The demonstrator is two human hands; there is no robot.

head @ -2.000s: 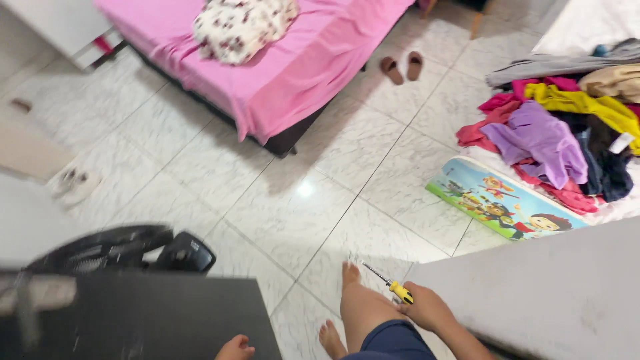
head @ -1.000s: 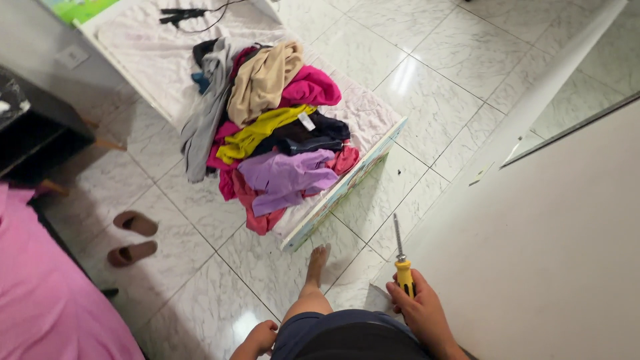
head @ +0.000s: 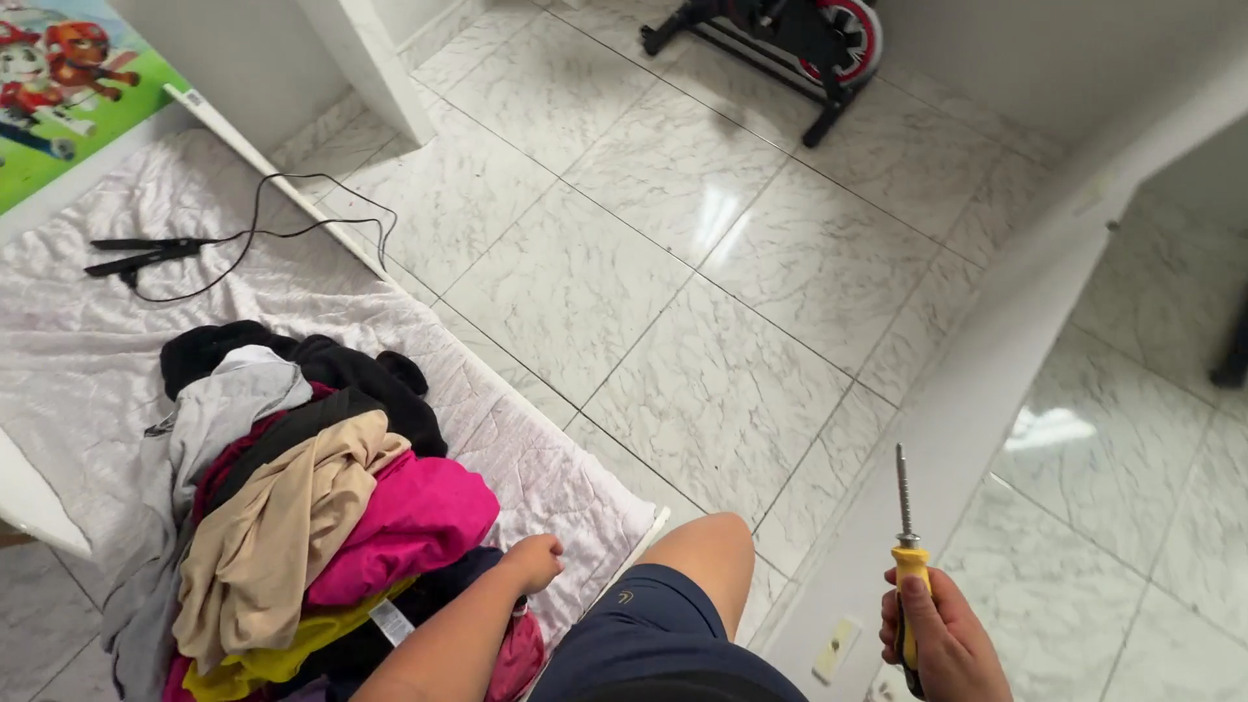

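Observation:
A screwdriver with a yellow and black handle (head: pixel 910 595) is gripped in my right hand (head: pixel 941 634), its metal shaft pointing up and away. My left hand (head: pixel 534 563) holds nothing visible, its fingers loosely curled, above the bed's edge and beside a pile of clothes. In that pile are a beige garment (head: pixel 283 526), a bright pink garment (head: pixel 414 526), a yellow garment (head: pixel 258 673) and several dark and grey ones. The clothes lie on a small bed with a pale quilted cover (head: pixel 526 468).
A black hair straightener (head: pixel 151 255) with its cord lies on the bed, near a cartoon-printed headboard (head: pixel 78 88). Exercise bike parts (head: pixel 760 63) stand on the marble-patterned tile floor (head: pixel 624 214). On the right are a white panel (head: pixel 955 390) and a mirror (head: pixel 1092 487). A wall outlet (head: pixel 836 651) sits low down.
The view has swung far from the pink-covered bed to the clothes pile and the floor beyond. The screwdriver has stayed in my right hand. My left hand now appears beside the clothes pile.

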